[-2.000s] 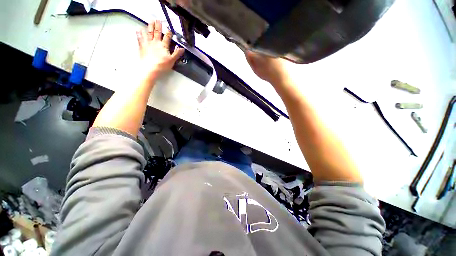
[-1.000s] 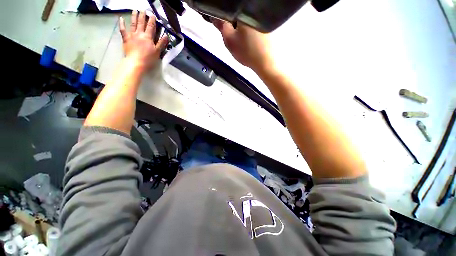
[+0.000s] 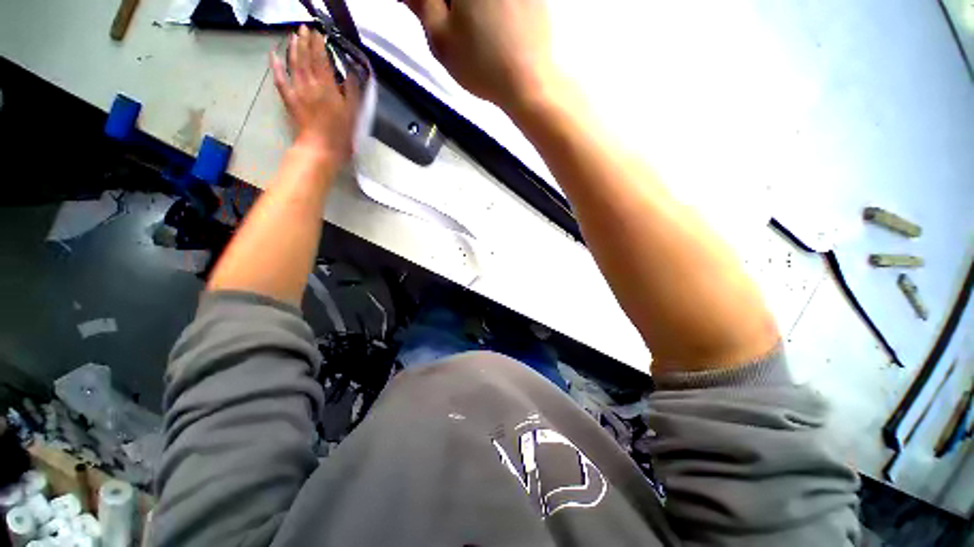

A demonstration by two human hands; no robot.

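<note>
The cutting machine's flat grey base plate (image 3: 404,130) shows at the upper left centre, partly under the dark-edged white fabric lay (image 3: 486,150). Thin dark upright parts of the machine (image 3: 344,24) rise at the top edge; its motor body is out of the picture. My left hand (image 3: 318,107) lies palm down beside the plate, fingers slightly apart, holding nothing visible. My right hand (image 3: 483,48) is at the top edge with bent fingers partly cut off; its grip is hidden. A narrow white strip (image 3: 417,207) curls from the plate onto the table.
Blue clamps (image 3: 211,159) sit on the table edge (image 3: 244,139) at left, near a brown wooden strip (image 3: 124,19). At right lie several speckled bars (image 3: 892,222), a thin dark strip (image 3: 854,305) and dark-edged pieces (image 3: 927,369). Scraps (image 3: 85,395) cover the floor.
The motor body has moved up out of view, with my right hand moving up and left. The base plate has moved up and left. The white strip now trails over the table.
</note>
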